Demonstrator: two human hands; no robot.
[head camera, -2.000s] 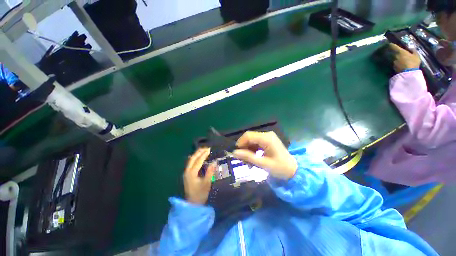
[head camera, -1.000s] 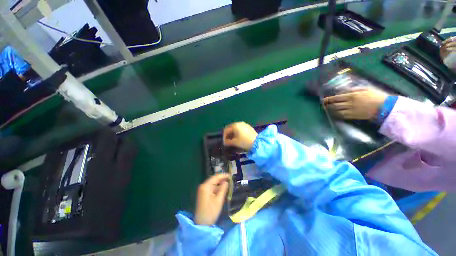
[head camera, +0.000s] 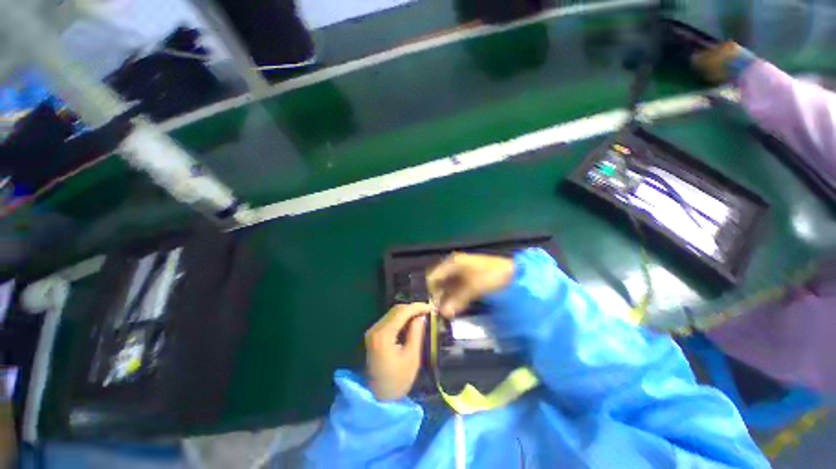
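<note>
My left hand (head camera: 396, 346) and my right hand (head camera: 466, 282) meet at the fingertips over an open device in a black foam tray (head camera: 396, 266). A pale-yellow strip (head camera: 486, 396) runs up from my lap to the pinched fingertips; its upper end is between them. The left fingers hold the strip. The right fingers are closed at its tip, but blur hides what they grip. Part of the device's silver area (head camera: 470, 330) shows beside my right sleeve. My hands and sleeve cover much of the rest.
Another tray with an open device (head camera: 678, 206) lies on the bench at right. Stacked trays (head camera: 197, 339) with a device stand at left, beside a white roll (head camera: 41, 293). A white-wrapped post (head camera: 174, 169) rises behind. A pink sleeve (head camera: 793, 101) reaches in at far right. A dark cord hangs at right.
My hands have come together at the strip's end; my right hand moved down and right. The coworker's hand left the right tray and moved to the far upper right.
</note>
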